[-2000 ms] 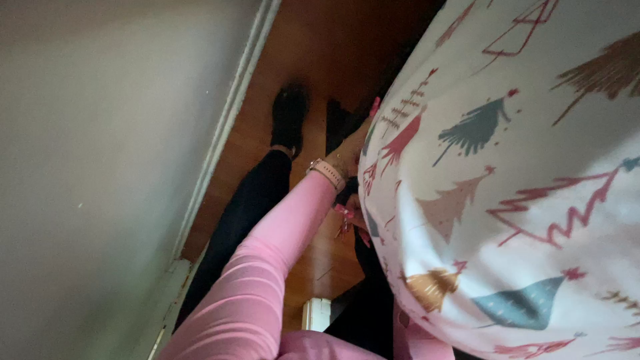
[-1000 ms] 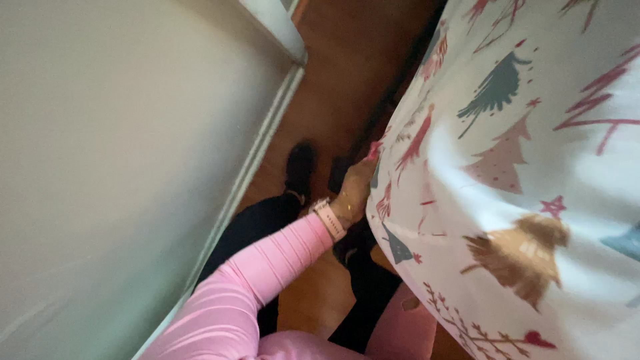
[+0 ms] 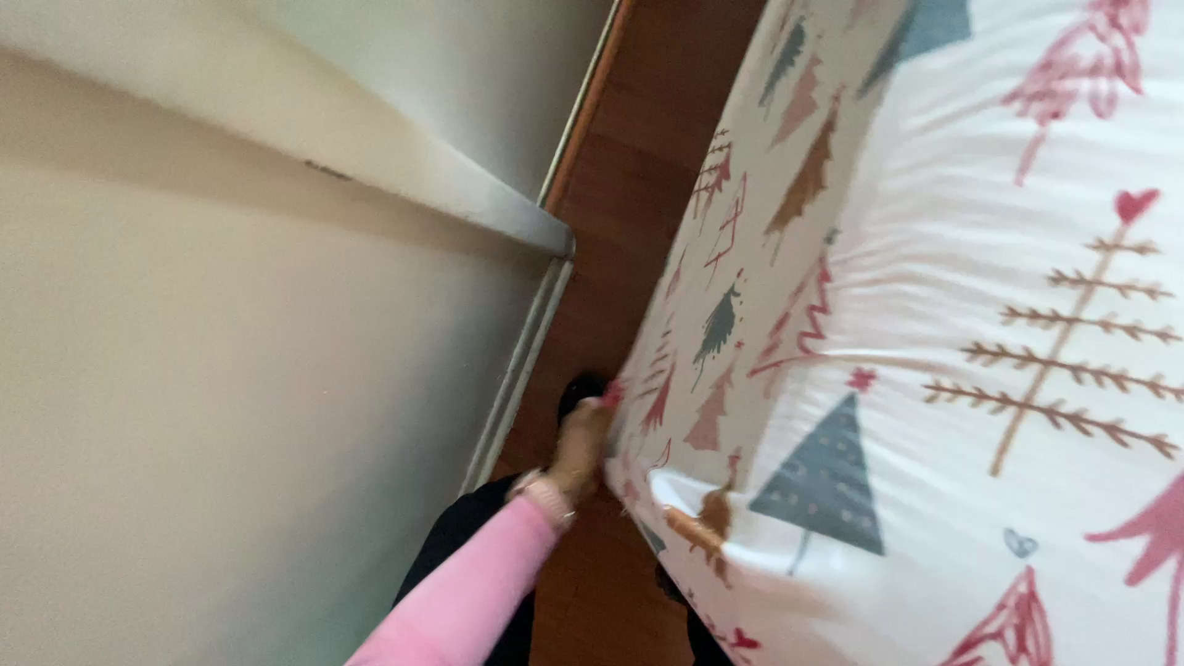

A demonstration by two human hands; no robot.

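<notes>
A white sheet (image 3: 888,324) printed with pink, grey and brown trees covers a mattress-like block on the right. My left hand (image 3: 583,449), blurred, is at the sheet's lower left edge, with its pink-nailed fingertips against the fabric. Whether the fingers pinch the cloth or only press on it cannot be told. A pink band with a watch is on that wrist, below a pink sleeve (image 3: 462,592). Creases run across the top of the sheet, and its side hangs smoother. My right hand cannot be made out.
A pale wall (image 3: 277,370) fills the left, with a projecting edge (image 3: 555,236) and a white baseboard (image 3: 518,379). Between wall and bed runs a narrow strip of reddish-brown wooden floor (image 3: 638,166). A dark shoe (image 3: 581,393) and dark trouser legs (image 3: 462,546) are low in this gap.
My left hand stays at the sheet's edge. Two seconds ago my right hand showed beside it; now it cannot be made out. The view has shifted, showing more of the wall's projecting edge.
</notes>
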